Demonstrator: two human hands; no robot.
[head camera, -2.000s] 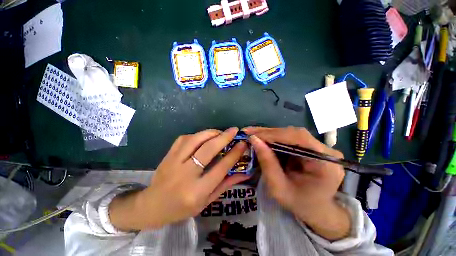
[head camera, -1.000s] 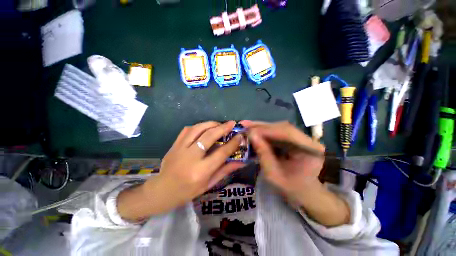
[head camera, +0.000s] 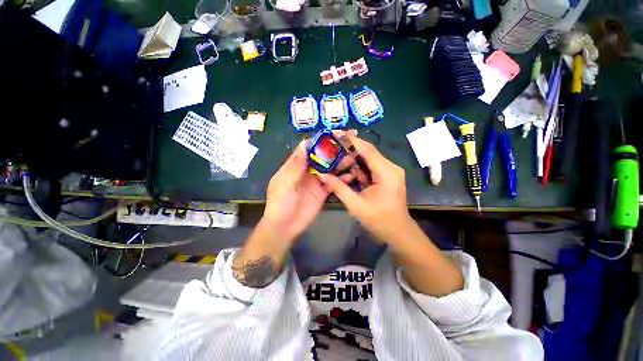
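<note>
A small blue smartwatch (head camera: 326, 151) with its screen lit in red and other colours is held above the bench's front edge, screen side up. My left hand (head camera: 295, 192) holds it from the left and below, palm partly turned up. My right hand (head camera: 374, 180) is at its right side, fingers curled close to it. A dark, thin item, seemingly the tweezers (head camera: 350, 149), shows between the right fingers; its lower part is hidden. The hidden fingertips make exact contact on the right side hard to tell.
Three blue watch housings (head camera: 334, 110) stand in a row on the green mat. A label sheet (head camera: 211, 144) and yellow battery (head camera: 256, 120) lie left. A white card (head camera: 433, 144), yellow screwdriver (head camera: 470, 158) and blue-handled pliers (head camera: 507, 162) lie right. Cups line the back.
The hands have lifted the watch and turned it from its open circuitry to its lit screen. The tweezers no longer stick out to the right. The view now takes in more of the bench's back.
</note>
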